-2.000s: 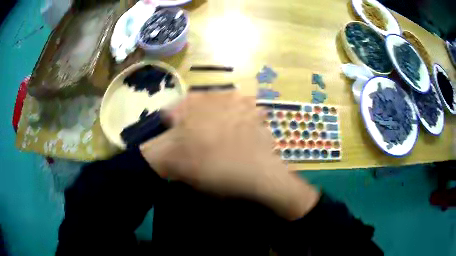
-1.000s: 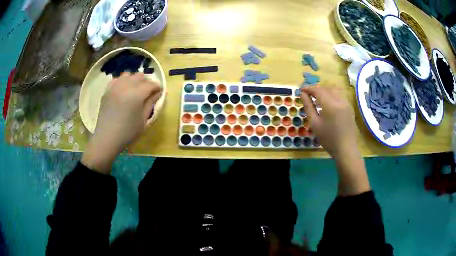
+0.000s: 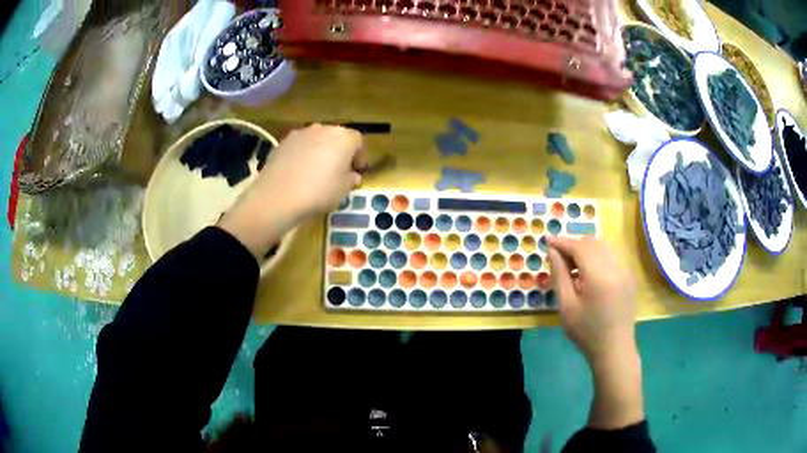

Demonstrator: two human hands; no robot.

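Observation:
The white-edged keyboard layout sample (image 3: 469, 305) lies near the table's front edge, filled with multicoloured caps. My left hand (image 3: 310, 172) is at its upper left, fingertips down at a blurred dark strip (image 3: 380, 165); whether they grip it is hidden. Another black strip (image 3: 367, 127) lies behind. My right hand (image 3: 593, 287) is over the sample's right end, thumb and forefinger slightly apart, with nothing visible between them. The cream bowl (image 3: 164, 208) with black pieces is partly under my left forearm. Blue-grey caps (image 3: 458, 179) and teal caps (image 3: 559, 182) lie behind the sample.
A large red jig (image 3: 460, 53) with rows of pockets spans the top centre. A purple-white bowl (image 3: 270, 84), white cloth (image 3: 181, 66) and brown carton (image 3: 97, 93) are at left. A plate of blue-grey oblong caps (image 3: 695, 217) and other filled plates and bowls stand at right.
The red jig has come into view at the top. My left hand has moved right from the cream bowl to the black strips. My right hand stays by the sample's right end, slightly lower in view.

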